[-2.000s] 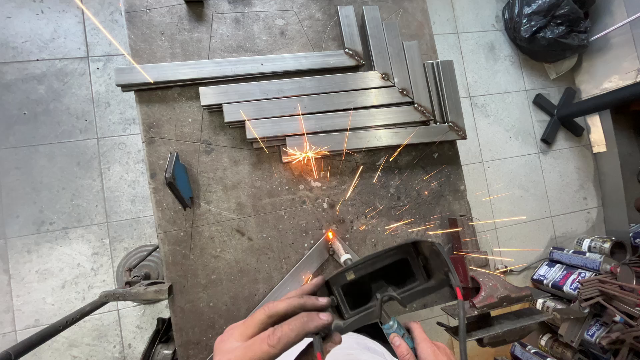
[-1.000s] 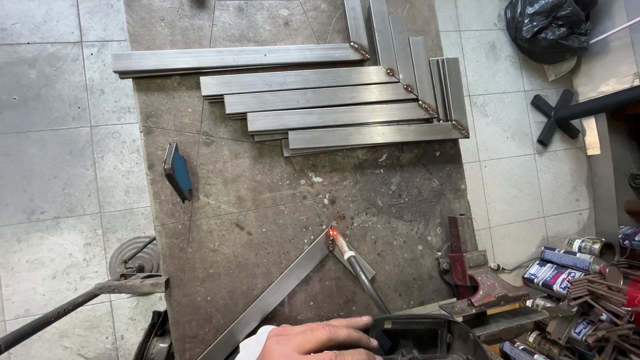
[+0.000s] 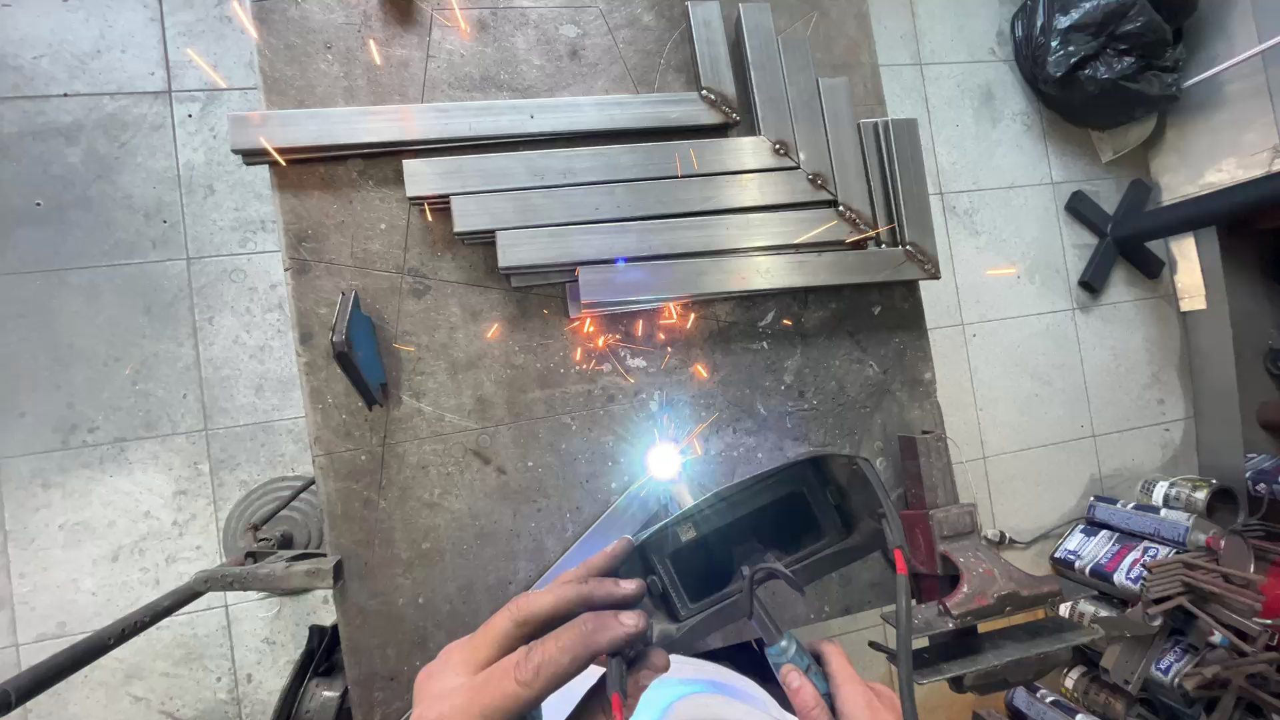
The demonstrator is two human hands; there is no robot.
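My left hand (image 3: 540,640) is at the lower centre, its fingers closed on the left edge of a dark welding mask (image 3: 770,530). At the lower right my right hand (image 3: 845,685) grips the blue handle of a welding torch (image 3: 795,665); the mask hides part of its neck. Beyond the mask, a bright welding arc (image 3: 663,461) burns at the tip of a steel angled frame piece (image 3: 600,530), whose lower part is partly covered by my left hand. Sparks scatter over the metal bench. Several mitred steel-tube corners (image 3: 740,270) with weld beads lie nested farther up.
A blue-faced block (image 3: 360,350) sits on the metal bench top (image 3: 480,400), left of centre. A red vise (image 3: 970,570) stands at the bench's right edge, beside cans (image 3: 1115,555) and rusty rods (image 3: 1200,590). A black bag (image 3: 1100,60) is at upper right.
The mask was low in the frame one second ago and now stands higher, with my left hand at its edge. The glowing red weld spot is now a bright arc with sparks.
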